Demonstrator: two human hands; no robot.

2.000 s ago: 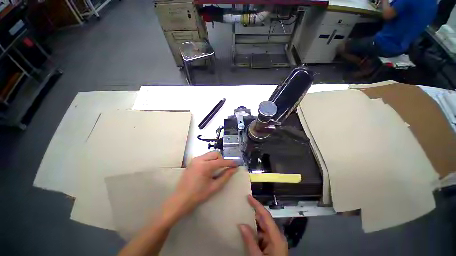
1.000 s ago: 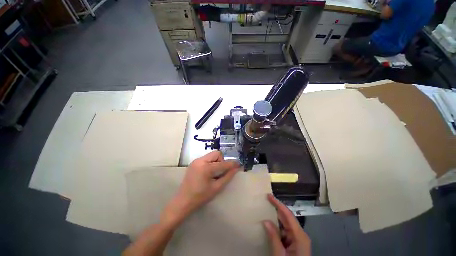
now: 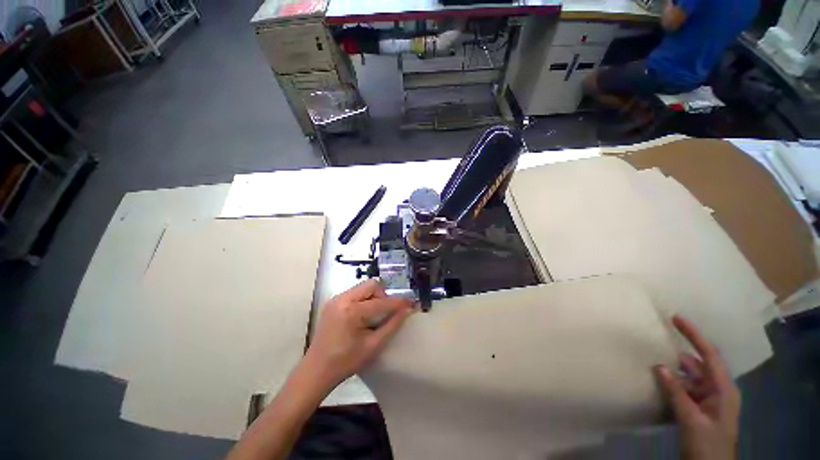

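Observation:
A large beige panel (image 3: 530, 359) lies over the front of the black skiving machine (image 3: 485, 180), its far edge under the metal presser foot (image 3: 425, 292). My left hand (image 3: 360, 328) pinches the panel's edge with thumb and fingers just left of the foot. My right hand (image 3: 701, 386) holds the panel's right edge between thumb and fingers. The panel covers the yellow strip and the machine bed's front. The panel's lower part runs out of the picture at the bottom.
Left stack of beige panels (image 3: 225, 296) and right stack (image 3: 629, 216), with a brown panel (image 3: 746, 207) beyond. A slim black stick (image 3: 362, 216) lies behind the machine. A metal stool (image 3: 337, 106) stands on the floor. A person in blue (image 3: 706, 45) sits at the back right.
The panel has moved to the right under the foot, and my right hand has moved right with it. My left hand stays by the foot. The camera view has shifted slightly.

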